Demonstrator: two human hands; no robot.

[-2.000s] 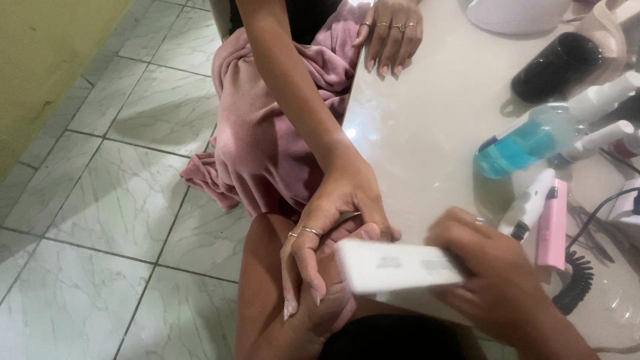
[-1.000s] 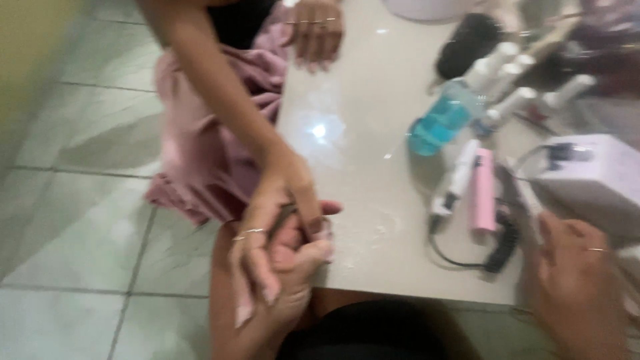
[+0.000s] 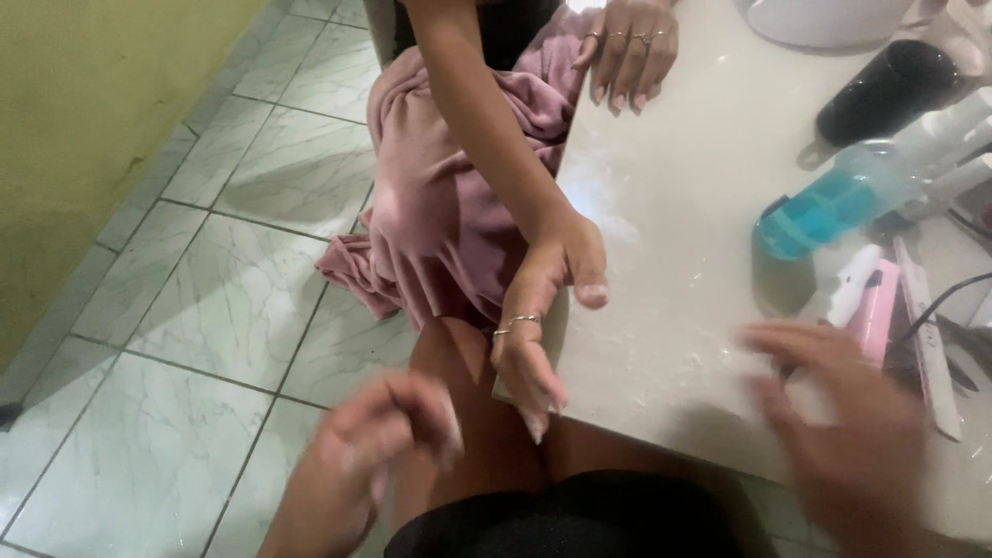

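Observation:
My left hand [image 3: 384,442], blurred, is raised at the lower left, fingers half curled with nothing seen in them. It is apart from the other person's ringed hand [image 3: 542,302], which rests over the table's near left corner with its fingers hanging past the edge. My right hand [image 3: 845,426], also blurred, hovers over the right part of the white table [image 3: 659,325], thumb and fingers apart, nothing seen between them. Just beyond it lie a pink handheld device [image 3: 876,310] and a white one [image 3: 851,285]. A long pale nail file [image 3: 930,349] lies to their right.
The other person's second hand [image 3: 632,50] rests on the table's far left edge. A bottle of blue liquid [image 3: 821,205] and a black cylindrical container [image 3: 887,91] lie at the right, near a dark cable [image 3: 942,294]. A pink cloth [image 3: 434,178] covers the other person's lap.
My left hand has let go of the other person's hand and moved apart from it. The white block in my right hand two seconds ago is no longer there; that hand is now over the table.

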